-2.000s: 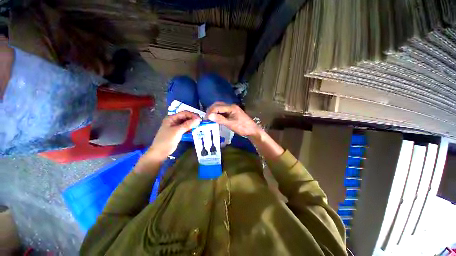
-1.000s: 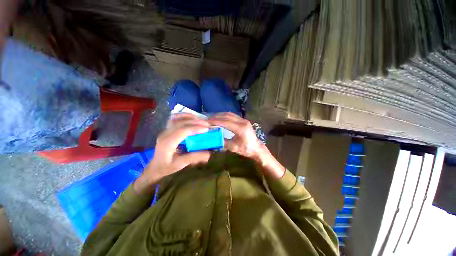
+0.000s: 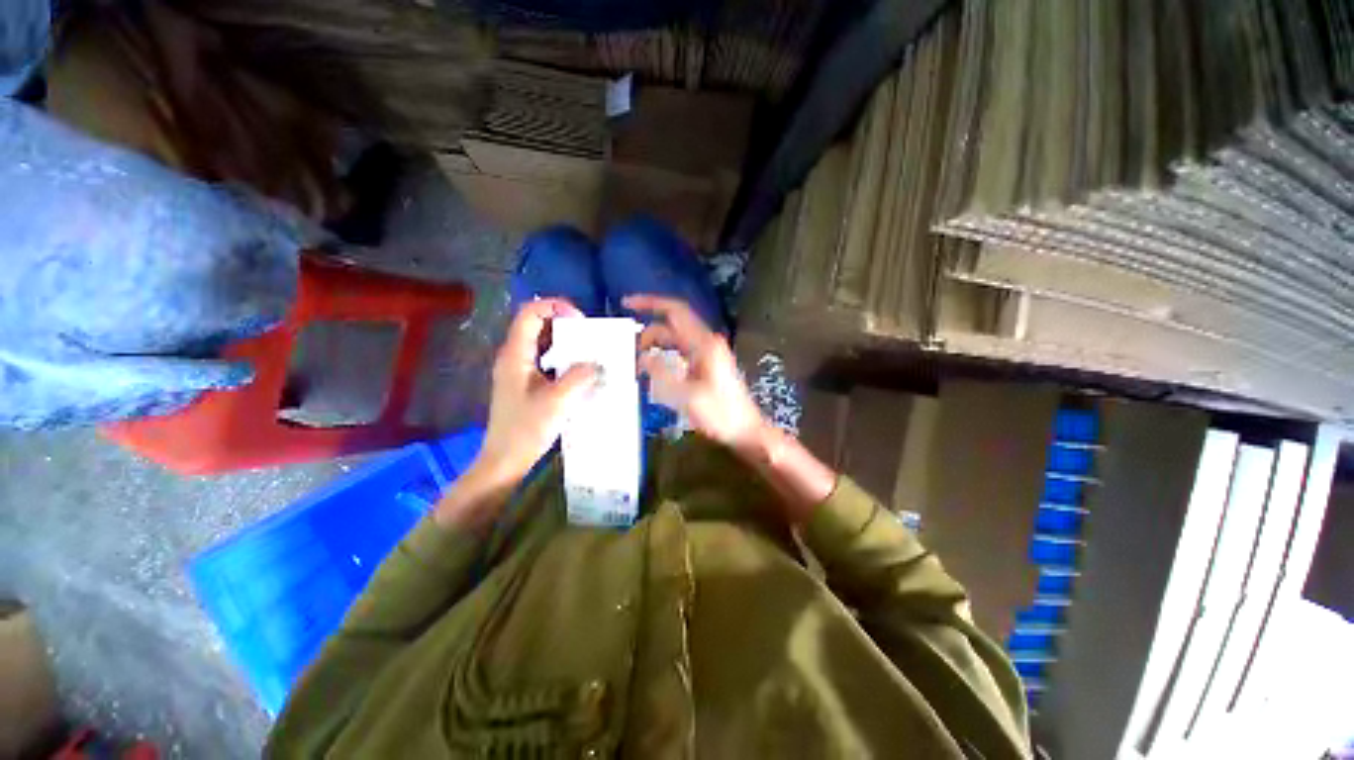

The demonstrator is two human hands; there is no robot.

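A slim retail box stands out over my lap, its plain white face towards me and small print with a barcode at its near end. My left hand grips its left side, the thumb on the white face. My right hand is beside its upper right edge, thumb and fingers apart; whether a fingertip touches the box is unclear. A pale patch shows between the right fingers, too blurred to name.
An open carton holds a row of blue box ends at right. Stacked flat cartons rise at upper right. A blue crate and a red stool are at left, beside a person's light-blue clothing.
The box has turned from its printed side, then its blue end, to its plain white face. My right hand has loosened beside it. The person at left has shifted.
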